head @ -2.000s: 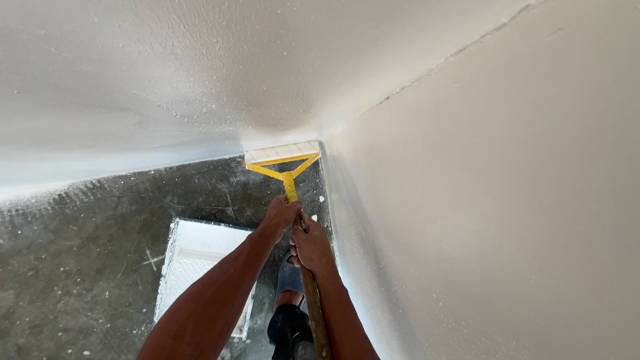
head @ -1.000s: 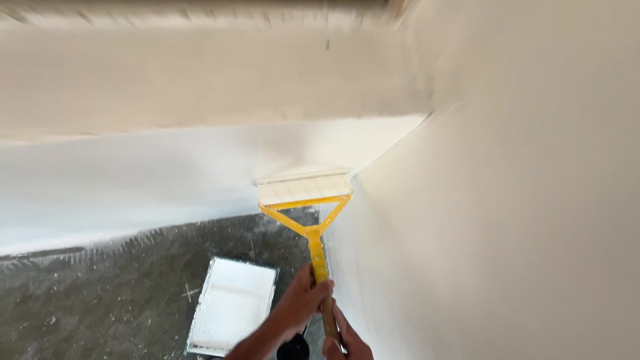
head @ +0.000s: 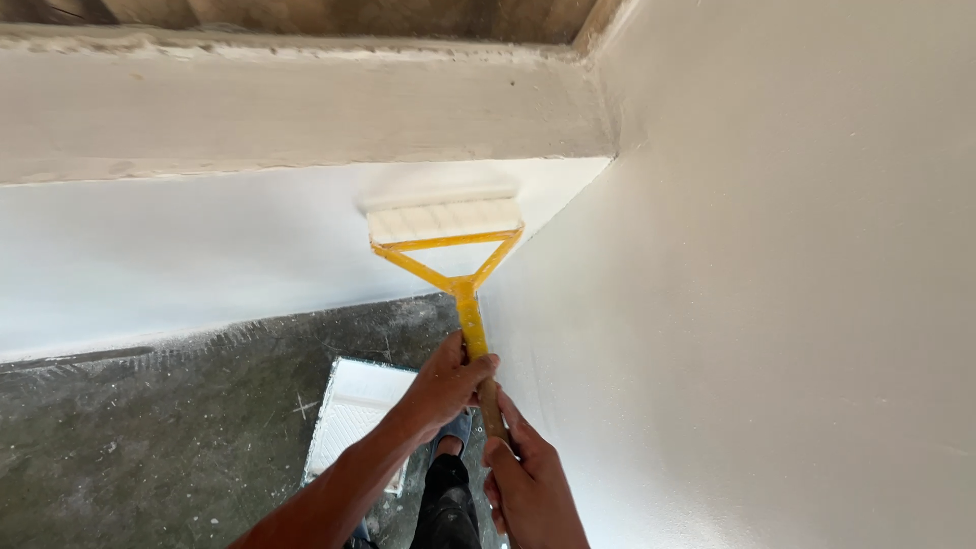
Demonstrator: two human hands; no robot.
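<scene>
A paint roller with a cream sleeve (head: 446,219) and a yellow triangular frame (head: 467,309) lies against the white lower part of the wall, left of the room's corner. My left hand (head: 451,377) is closed around the lower end of the yellow grip, where it meets a wooden pole (head: 492,412). Further down the pole, my right hand (head: 526,473) holds it too. A white paint tray (head: 354,412) with a ribbed slope sits on the floor, partly hidden behind my left forearm.
A second wall (head: 724,305) rises close on the right. Above the white wall runs a beige band (head: 290,114), with a brown recess (head: 305,17) beyond it. The concrete floor (head: 168,442) is paint-spattered. My foot in a grey slipper (head: 456,435) stands beside the tray.
The roller has gone from the foot of the wall, by the floor corner, up the wall surface. Both hands have stayed on the handle and pole. The view has tilted upward.
</scene>
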